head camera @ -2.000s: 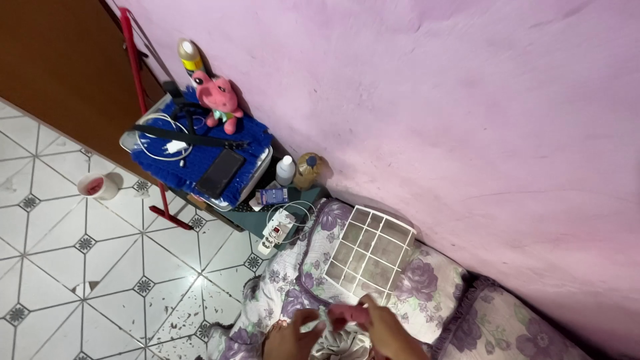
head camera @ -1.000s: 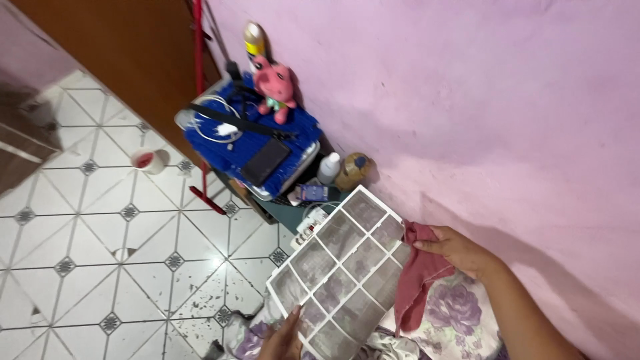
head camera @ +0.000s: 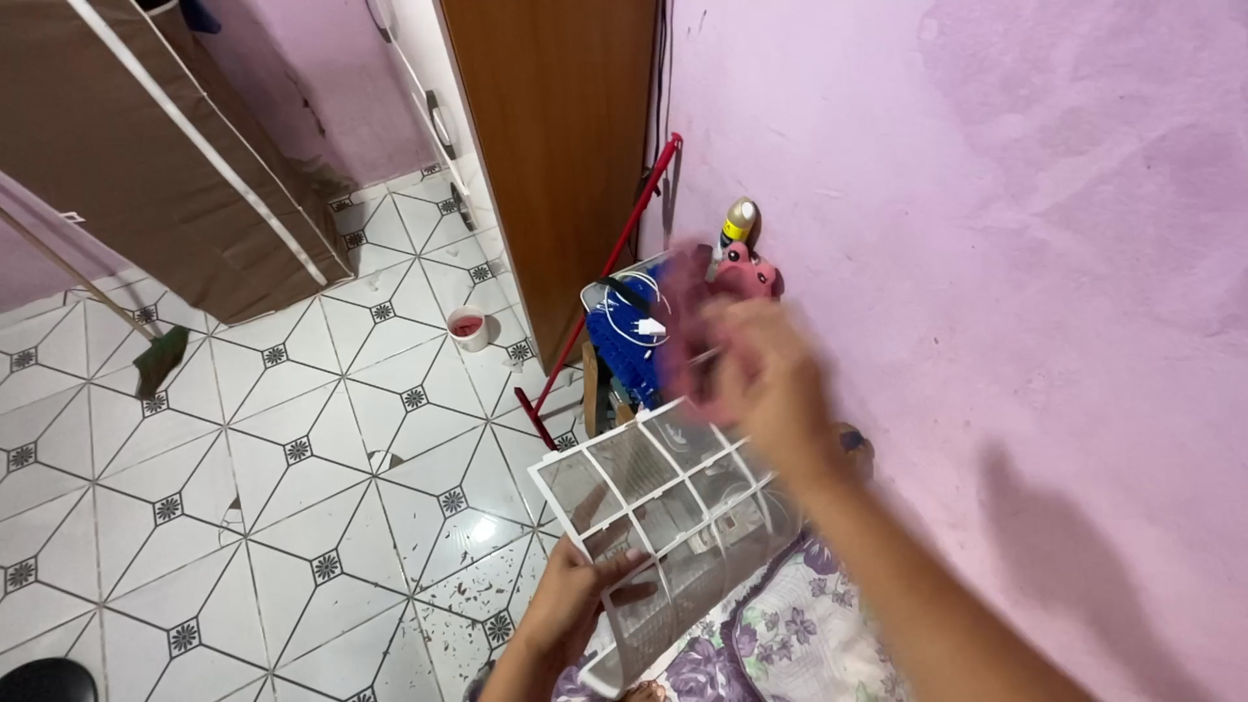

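Observation:
A white plastic mesh filter frame [head camera: 687,480] with a grid of ribs is tilted over the flowered bedding [head camera: 799,624]. My left hand [head camera: 585,590] grips its lower left edge, and some fingers show through the mesh. Above the frame's upper right part, my right hand [head camera: 775,380] holds a pink cloth [head camera: 687,331]. Hand and cloth are both blurred by motion. Whether the cloth touches the mesh I cannot tell.
Behind the cloth, a blue cloth [head camera: 624,346] with a white cable, a pink plush toy [head camera: 746,271] and a bottle [head camera: 738,222] stand by the wall. A red-handled squeegee [head camera: 624,249] leans there. A white tub [head camera: 468,330] and a broom [head camera: 161,361] are on the tiled floor.
A second ago the pink cloth hung at the frame's right edge; now my right hand has lifted it above the frame. Two seconds ago the frame lay on the bedding. The view has swung left.

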